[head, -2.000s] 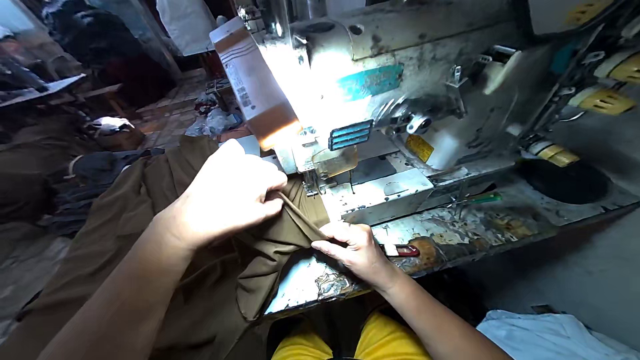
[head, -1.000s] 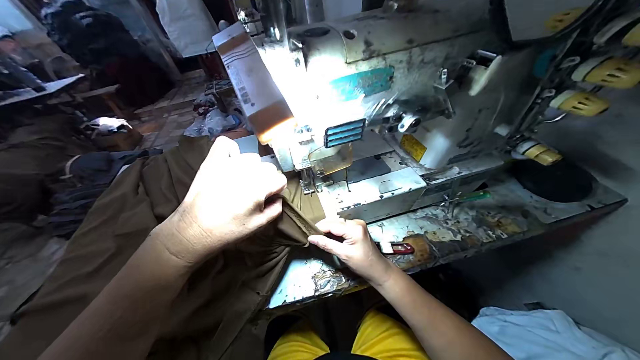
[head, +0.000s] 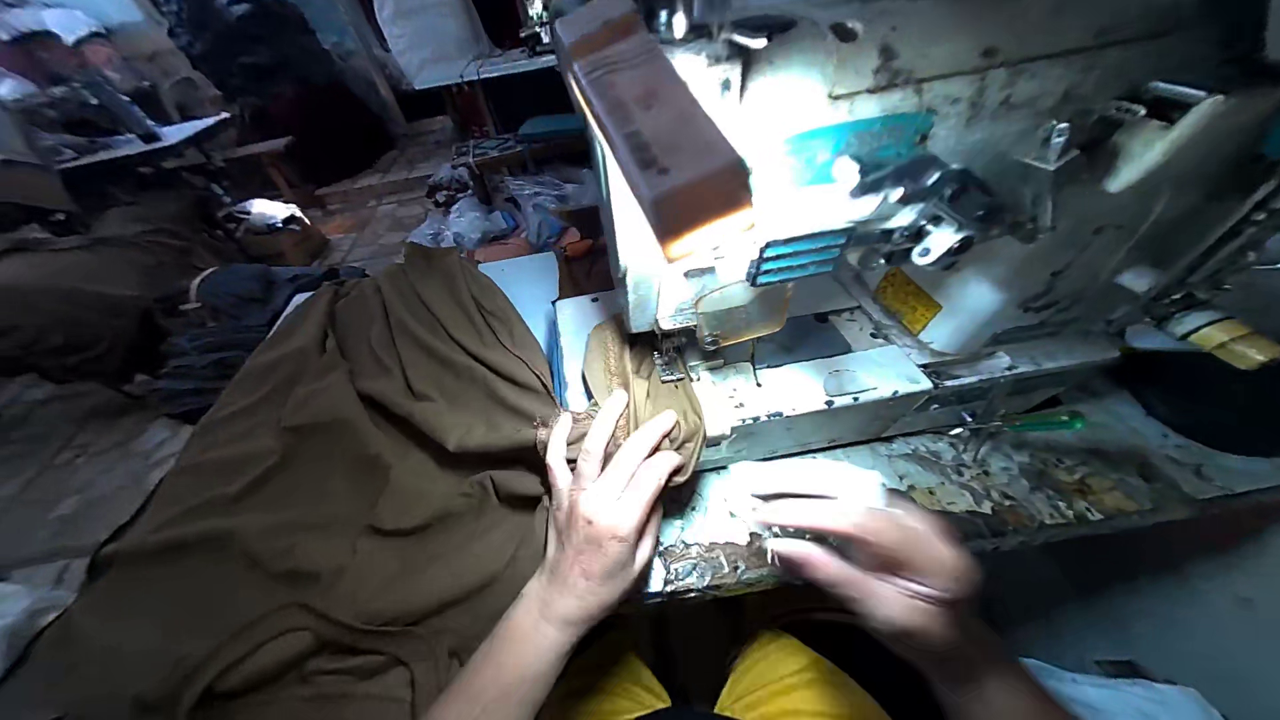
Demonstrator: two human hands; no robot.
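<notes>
Brown fabric [head: 400, 400] spreads over the left side of an industrial sewing machine [head: 830, 130], and its seamed edge lies under the presser foot [head: 670, 362]. My left hand [head: 605, 500] rests on that fabric just in front of the foot, fingers spread and pressing it down. My right hand [head: 880, 560], blurred, hovers off the fabric over the worn table edge, right of the left hand; its fingers are partly curled, and whether it holds something cannot be told. A small lamp lights the needle area, partly hidden by a cardboard box [head: 660, 130] on the machine head.
A green-handled screwdriver [head: 1040, 421] lies on the peeling tabletop [head: 960, 480] at right. Yellow-and-white thread cones [head: 1225, 335] stand at the far right. Folded dark cloth [head: 225, 340], plastic bags [head: 480, 215] and another worktable [head: 150, 140] are at the left and back.
My left hand has let go of the pinched fold and lies flat on the fabric. My right hand has released the fabric and moved away to the right. The fabric beside the foot is turned and flatter.
</notes>
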